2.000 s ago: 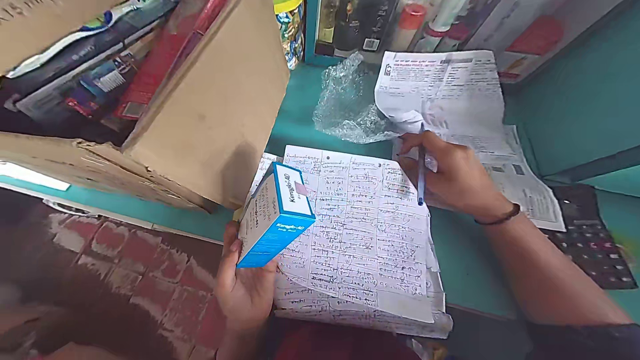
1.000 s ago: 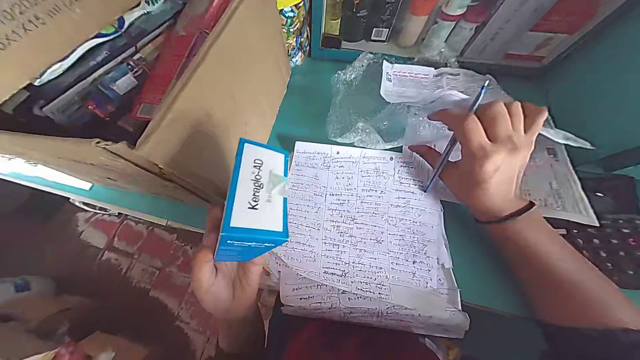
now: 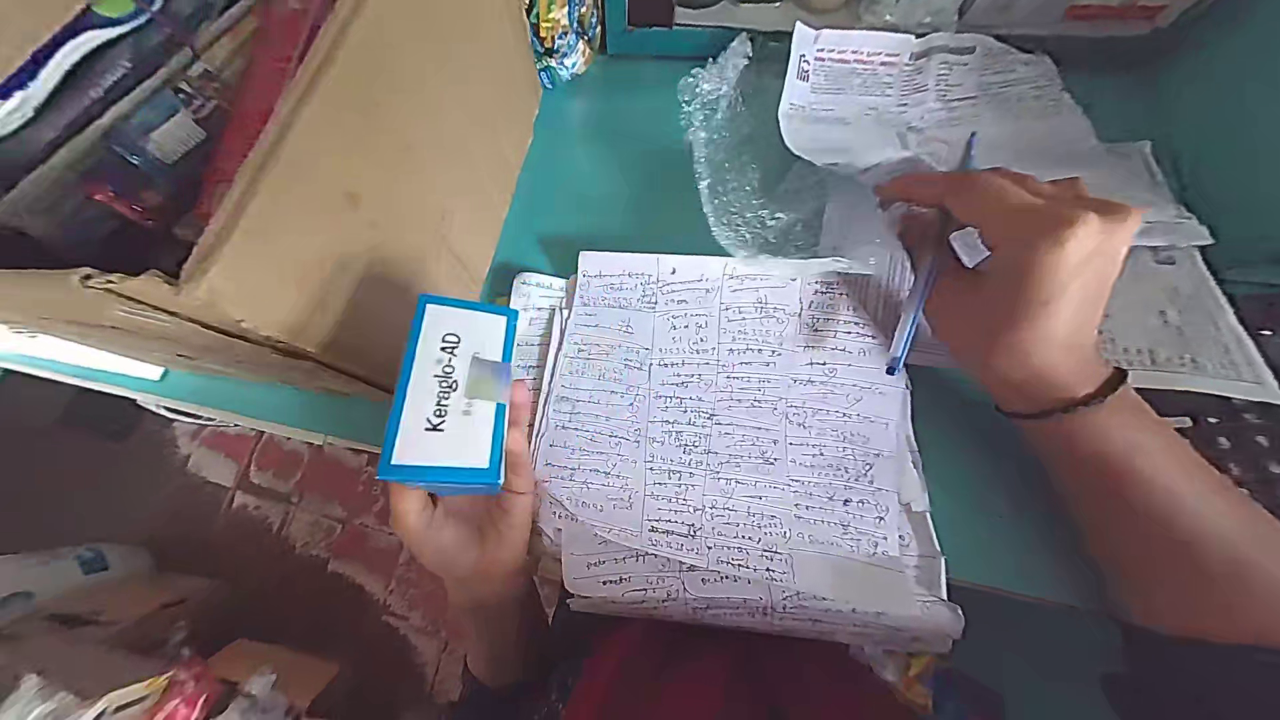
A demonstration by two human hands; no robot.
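Observation:
My left hand holds a blue and white Keraglo-AD carton upright by its lower part, at the left edge of a handwritten notebook. A piece of clear tape lies over the carton's edge. In my right hand is a blue ballpoint pen, its lower end over the notebook's upper right part. A small white scrap shows at the fingers of that hand. Crossed-out lines in several columns cover the open page.
A cardboard box full of packaged goods stands at the left. Crumpled clear plastic and printed papers lie on the green counter beyond the notebook. Part of a black keyboard shows at the right edge.
The carton has been turned in my left hand, so its white printed face shows more fully than at first. My right hand has shifted its hold on the pen.

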